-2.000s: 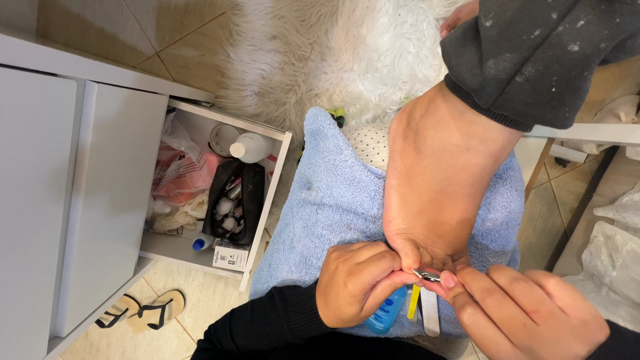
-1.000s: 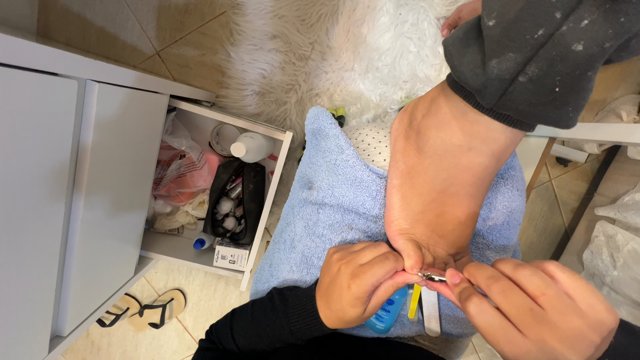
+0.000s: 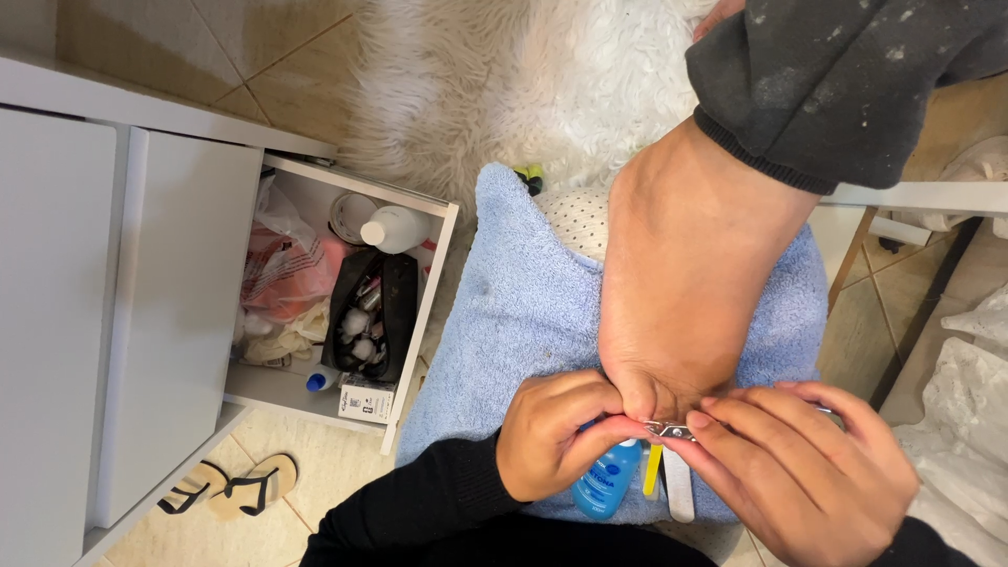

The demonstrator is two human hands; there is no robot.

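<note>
Another person's bare foot (image 3: 685, 260) rests on a light blue towel (image 3: 512, 307), below a dark grey cuffed trouser leg (image 3: 819, 87). My left hand (image 3: 559, 433) pinches the big toe at its tip between thumb and fingers. In my right hand (image 3: 803, 465) is a metal cuticle nipper (image 3: 669, 429), its jaws at the toe's nail edge; its handles are mostly hidden by my fingers. Under my hands on the towel lie a blue acetone bottle (image 3: 608, 480), a yellow nail file or stick (image 3: 652, 470) and a white nail file (image 3: 678, 484).
At left, an open drawer (image 3: 453, 236) holds a white bottle (image 3: 396, 229), a black pouch (image 3: 402, 295) with small bottles, plastic bags (image 3: 283, 264) and a small box (image 3: 366, 400). Flip-flops (image 3: 264, 482) lie on the tiles. A white fur rug (image 3: 504, 79) lies beyond the towel.
My right hand has shifted slightly and its fingers have changed position around the nipper. My left hand still holds the toe, and the foot has stayed in place.
</note>
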